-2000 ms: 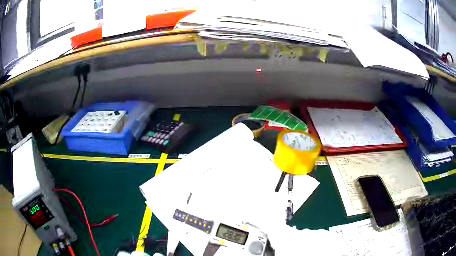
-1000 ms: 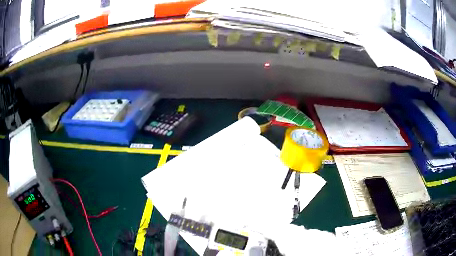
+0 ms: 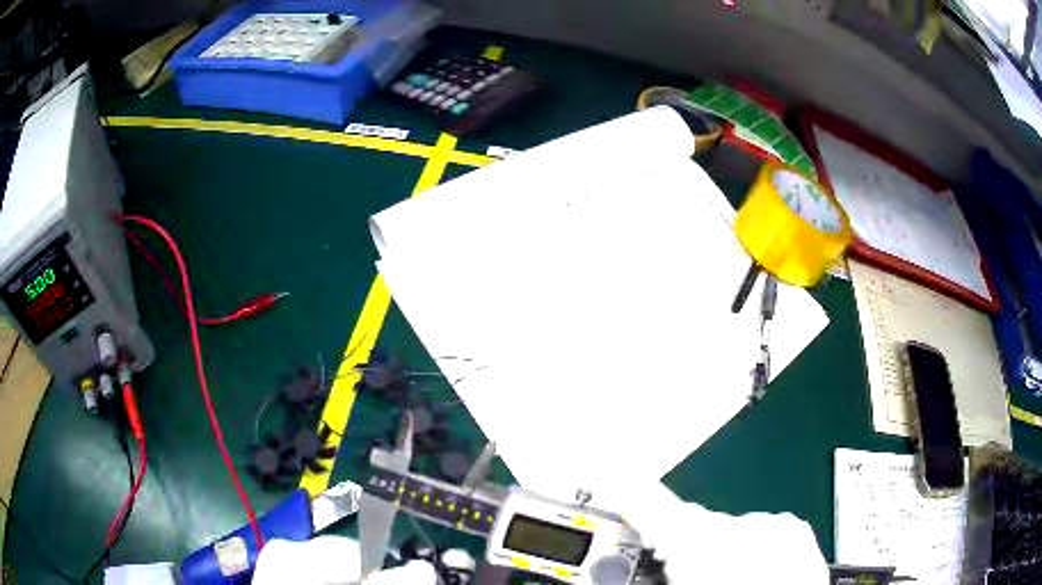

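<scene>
A digital caliper (image 3: 548,537) lies across the bottom centre, its jaws pointing up and left, slightly apart. My right hand (image 3: 737,546), in a white glove, is at the caliper's right end and grips it; the fingers are partly hidden. My left hand (image 3: 311,562), also white-gloved, is at the bottom edge beside the long jaw, cut off by the frame. Dark small parts show near its fingertips; its grip is unclear. Several small black fans (image 3: 299,446) with thin wires lie loose beyond the jaws.
A power supply (image 3: 69,229) with a red lead (image 3: 189,309) stands left. A blue-handled tool (image 3: 246,551) lies near my left hand. White paper (image 3: 571,274), yellow tape roll (image 3: 792,223), pens (image 3: 763,337), phone (image 3: 935,417), forms (image 3: 897,503) and red tray (image 3: 828,143) extend rightward. A blue box (image 3: 269,86) and calculator (image 3: 451,89) sit behind.
The view has tipped down and turned, so the shelf has mostly left the picture. The fans, the blue-handled tool and more of my left glove now show. The caliper jaws are now clearly visible.
</scene>
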